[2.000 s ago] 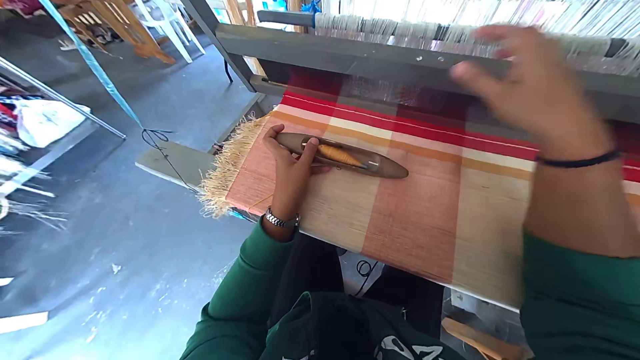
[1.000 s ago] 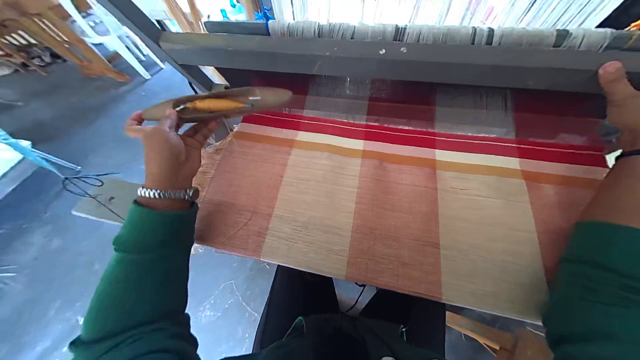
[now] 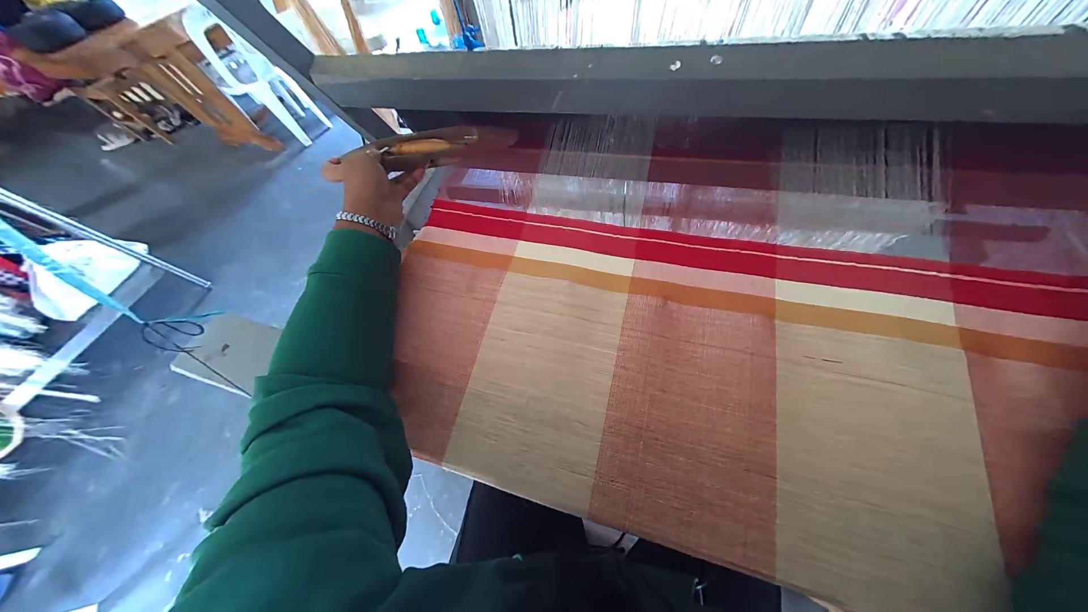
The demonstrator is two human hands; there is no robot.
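My left hand [image 3: 374, 185] grips a wooden boat shuttle [image 3: 421, 146] that carries a bobbin of orange yarn. The shuttle's far tip reaches over the left edge of the warp threads [image 3: 595, 157], below the loom's grey beam [image 3: 612, 85]. Woven cloth [image 3: 697, 399] with red, cream and orange bands across wide rust and beige stripes is stretched toward my lap. My right hand is out of view; only its green sleeve [image 3: 1054, 527] shows at the lower right edge.
White heddles [image 3: 765, 19] hang behind the beam. On the floor to the left are a flat board [image 3: 229, 353] with dark cord on it, a blue strap [image 3: 68, 268] and a white bag [image 3: 81, 276]. A white plastic chair [image 3: 255, 72] and wooden furniture [image 3: 183, 72] stand farther back.
My left hand has carried the shuttle from above the cloth to the left side of the warp. My right hand, earlier over the cloth and then at the beam, has left the view.
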